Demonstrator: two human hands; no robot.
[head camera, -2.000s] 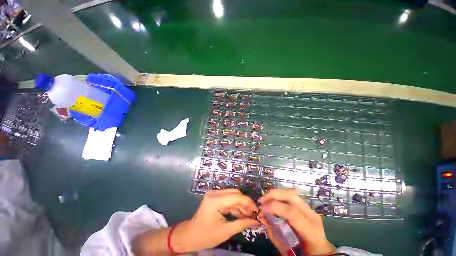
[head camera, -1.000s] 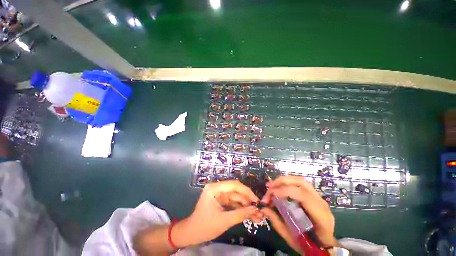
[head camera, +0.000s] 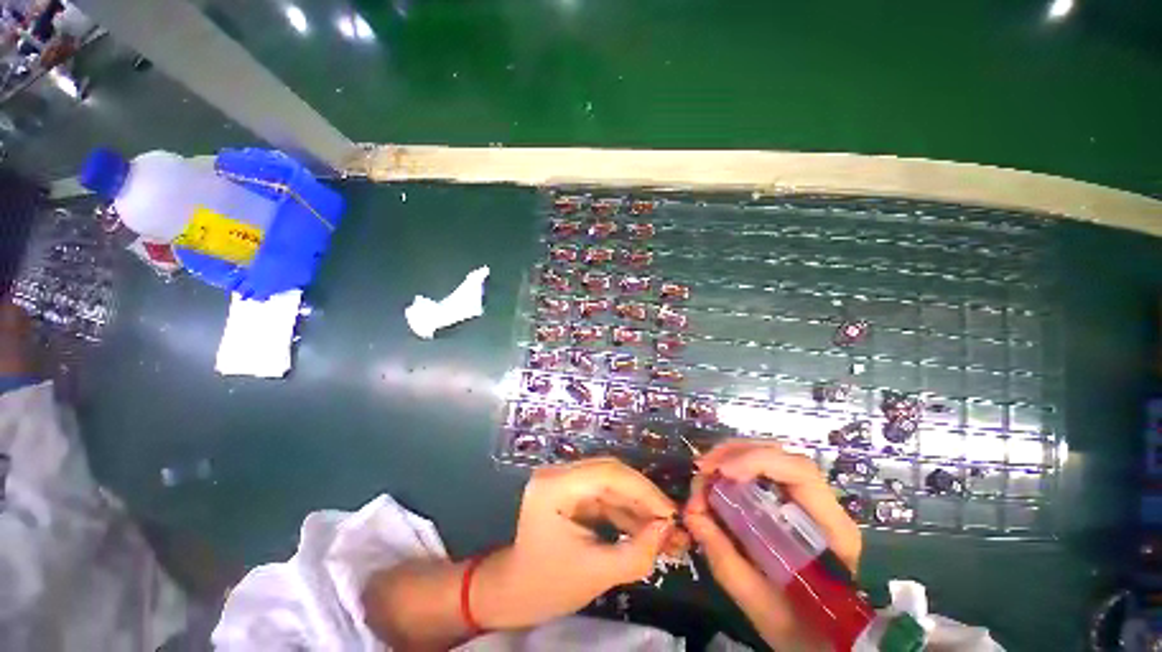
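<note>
My left hand (head camera: 593, 535) pinches a tiny dark component (head camera: 677, 520) between thumb and fingertips. My right hand (head camera: 771, 535) holds a handheld tool (head camera: 816, 586) with a clear pinkish front, a thick red barrel and a white and green patch at its rear. A thin tip shows above the right fingers. The fingertips of both hands meet at the component. A clear blister tray (head camera: 765, 306) lies beyond the hands, with rows of coppery-red parts (head camera: 595, 282) on its left and loose darker parts (head camera: 901, 414) on its right. Small white pieces (head camera: 675, 567) lie under the hands.
A white bottle (head camera: 166, 198) with a blue cap leans in a blue bin (head camera: 300, 236) at upper left, above a white paper square (head camera: 259, 335). A crumpled tissue (head camera: 449, 306) lies left of the tray. A cream edge strip (head camera: 637, 166) runs behind. Another person's white sleeve (head camera: 77, 535) is at far left.
The right hand has turned so more of the tool's red barrel and its rear patch show. Both hands sit slightly further right in view. The camera view has shifted a little.
</note>
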